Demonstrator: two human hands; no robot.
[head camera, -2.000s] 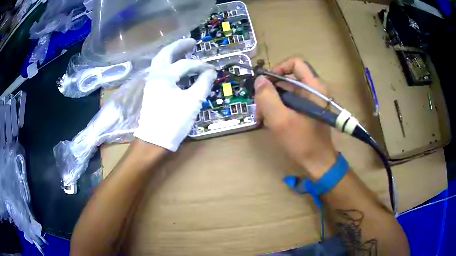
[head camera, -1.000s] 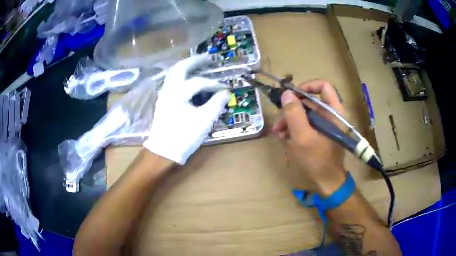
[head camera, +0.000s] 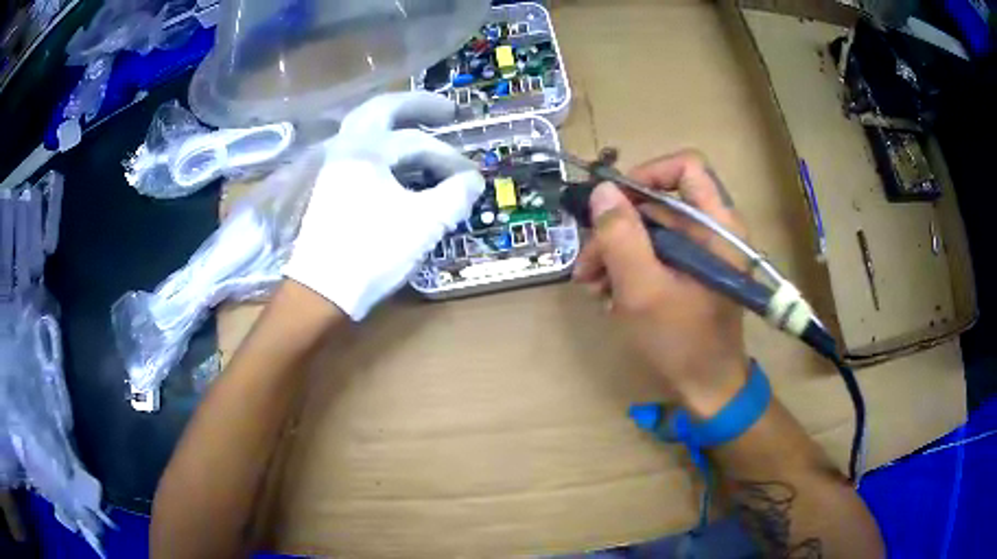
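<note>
An open white power strip housing lies on the cardboard sheet, its green circuit board with a yellow transformer facing up. My left hand, in a white cotton glove, reaches over the housing's left side, thumb and fingers bent above the board; whether they pinch a wire is hidden. My right hand holds the soldering iron like a pen, with a thin metal feed tube alongside. The iron points left over the board's upper right; its tip is blurred, so contact cannot be told.
A second open housing lies directly behind. A clear fume hood hangs above at upper left. Bagged white cords lie on the left. A cardboard tray on the right holds a blue pen, a thin metal tool and a dark metal holder.
The iron moved right and away from the board, then back left over it. My gloved hand stays over the housing's left side. The whole view also shifted slightly.
</note>
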